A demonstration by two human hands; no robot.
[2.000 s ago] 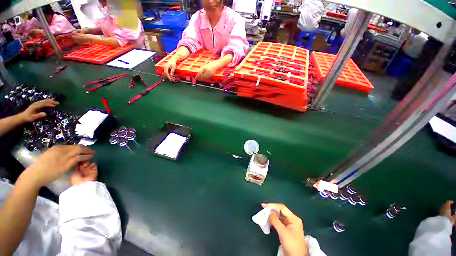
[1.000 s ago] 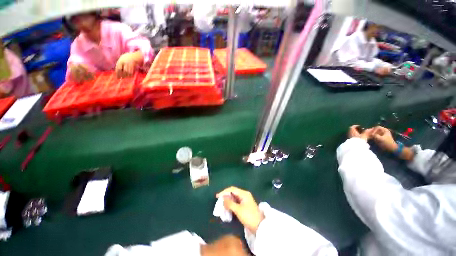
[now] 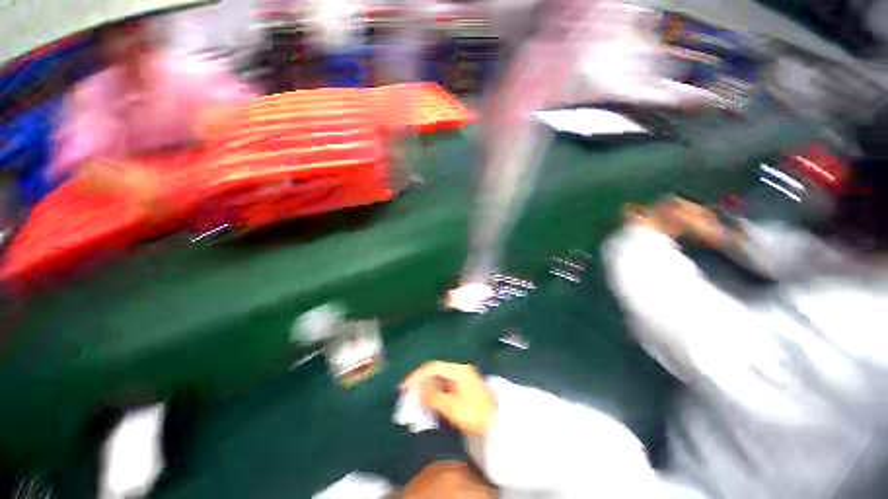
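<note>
The picture is blurred. My right hand is low in the middle, its fingers closed on a crumpled white wiping cloth. A small dark spot shows between the fingers; I cannot tell if it is a watch head. My left hand is just below it, cut off by the bottom edge, its fingers hidden. A squat solvent bottle stands beyond and left of my right hand, with a pale round lid beside it. A small shiny watch head lies beyond my right hand, to its right.
Several watch heads lie by the metal post. A small black tray with white paper is at lower left. Orange-red trays are stacked across the bench. A neighbour's white sleeves and hands are close on the right.
The view has swung right, so the bottle, post and trays sit further left. The neighbour on the right has come into view. My right hand keeps the cloth; my left hand has appeared at the bottom edge.
</note>
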